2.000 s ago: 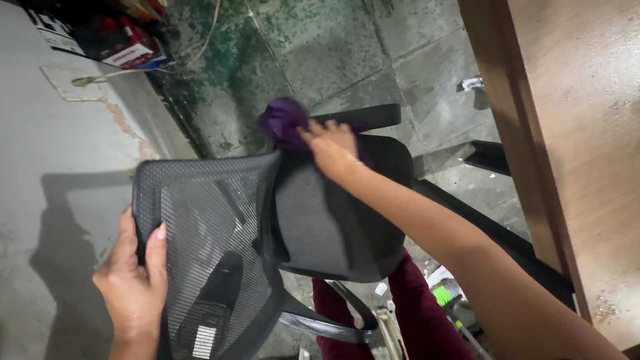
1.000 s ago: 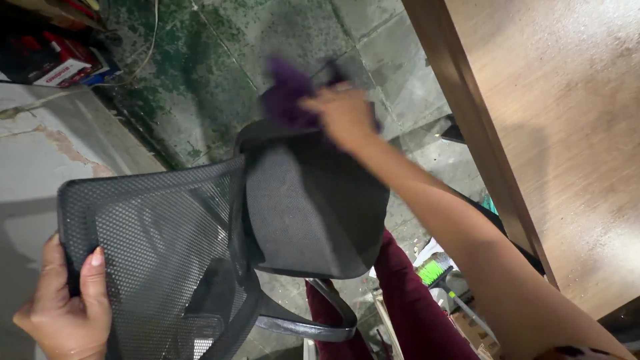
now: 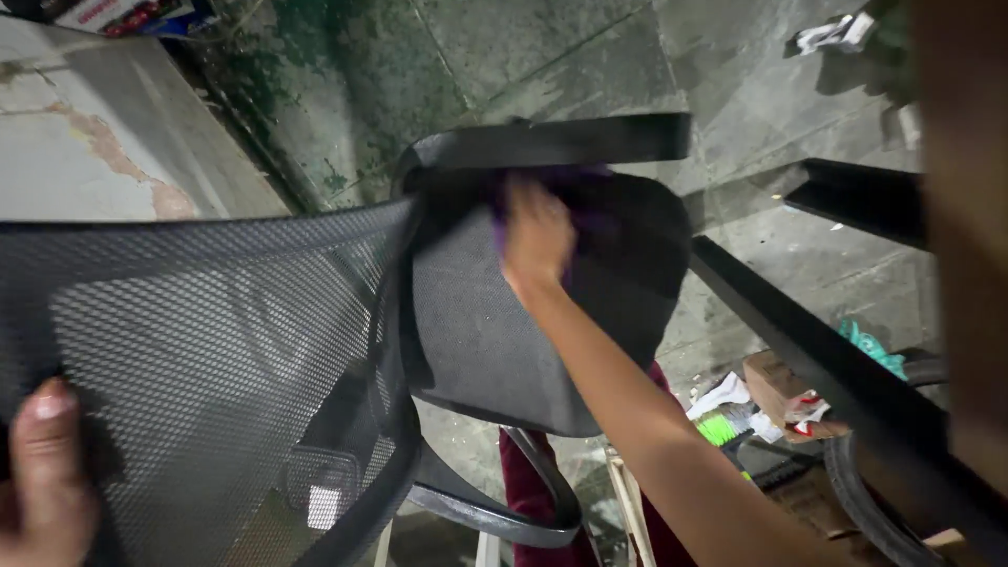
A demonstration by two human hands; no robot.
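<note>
A black office chair with a mesh backrest (image 3: 228,339) and a padded fabric seat (image 3: 488,315) fills the middle of the view. My left hand (image 3: 47,472) grips the outer edge of the backrest at the lower left, its thumb on the mesh. My right hand (image 3: 539,232), blurred, presses a purple cloth (image 3: 583,185) against the seat beside the upper armrest (image 3: 551,142). Part of the cloth is hidden under the hand and the armrest. The other armrest (image 3: 504,516) curves below the seat, near my dark red trousers.
A brown wooden edge (image 3: 965,236) runs down the right side, with black metal bars (image 3: 803,354) beside it. A small cardboard box (image 3: 776,386) and a green-bristled brush (image 3: 717,429) lie at the lower right. A peeling wall (image 3: 94,150) stands at the left.
The purple cloth, held above the seat's far edge a second ago, is now down on the seat under my right hand. My left hand stays on the backrest. The view is closer to the chair.
</note>
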